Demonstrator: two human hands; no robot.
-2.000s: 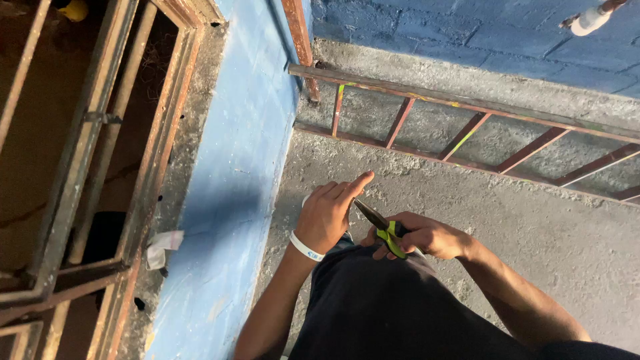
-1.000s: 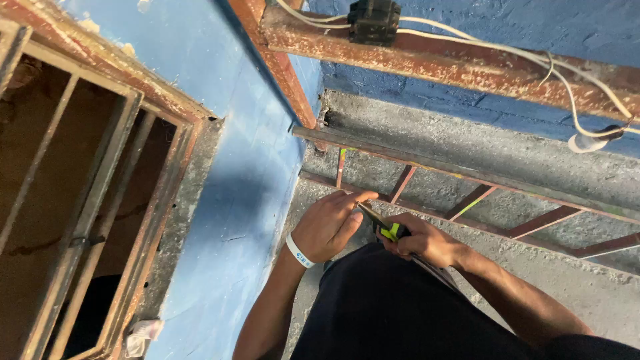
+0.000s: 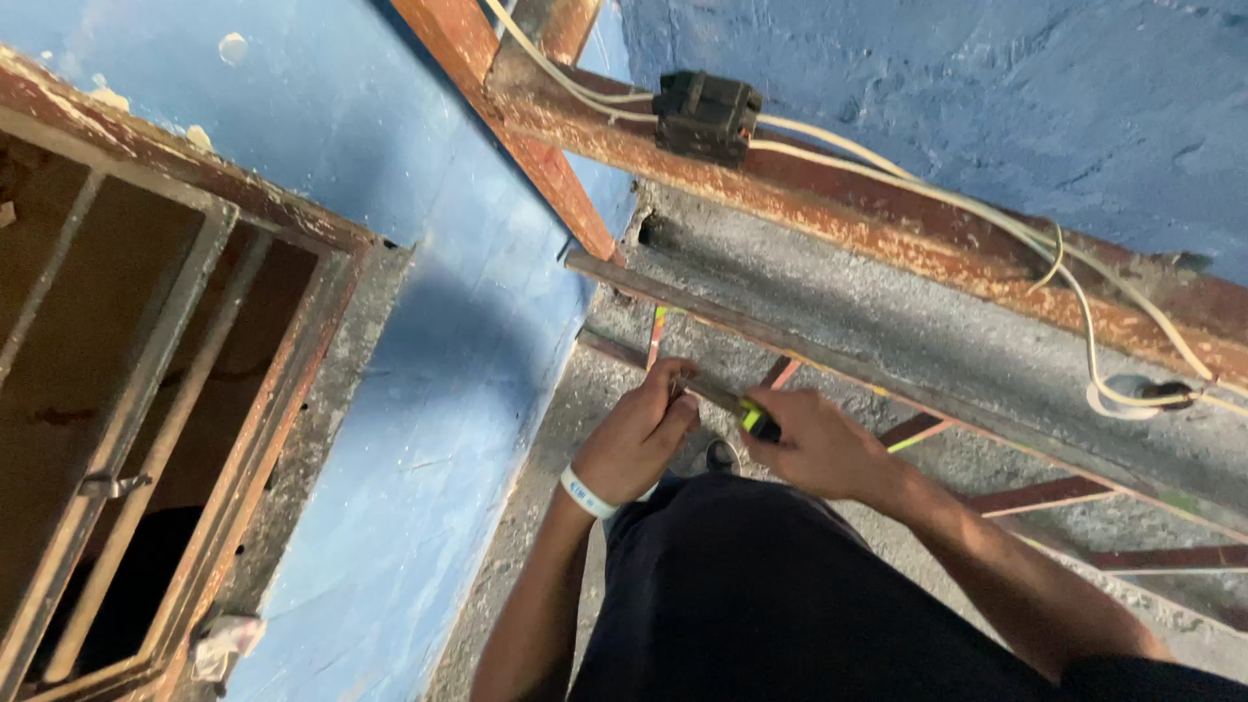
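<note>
My right hand (image 3: 819, 444) is closed around the yellow-green and black handle of a hand tool (image 3: 756, 419), whose flat metal part points left toward my other hand. My left hand (image 3: 634, 434), with a white wristband, is at the tip of that metal part, thumb and fingers drawn together. Something thin and dark shows at its fingertips, but whether it is gripped is unclear. Both hands are in front of my dark shirt, and part of the tool is hidden by my right fingers.
A rusty metal beam (image 3: 877, 244) carries pale cables (image 3: 936, 195) and a black electrical box (image 3: 707, 117). Below it a metal ladder-like frame (image 3: 829, 361) lies across the view. A barred metal window frame (image 3: 283, 429) is set in the blue wall (image 3: 419, 439) at left. Rough concrete floor (image 3: 517, 575) shows below.
The view has shifted strongly, bringing in the beam, cables and black box absent two seconds ago. My left index finger, extended then, is now bent in. The tool stays in my right hand.
</note>
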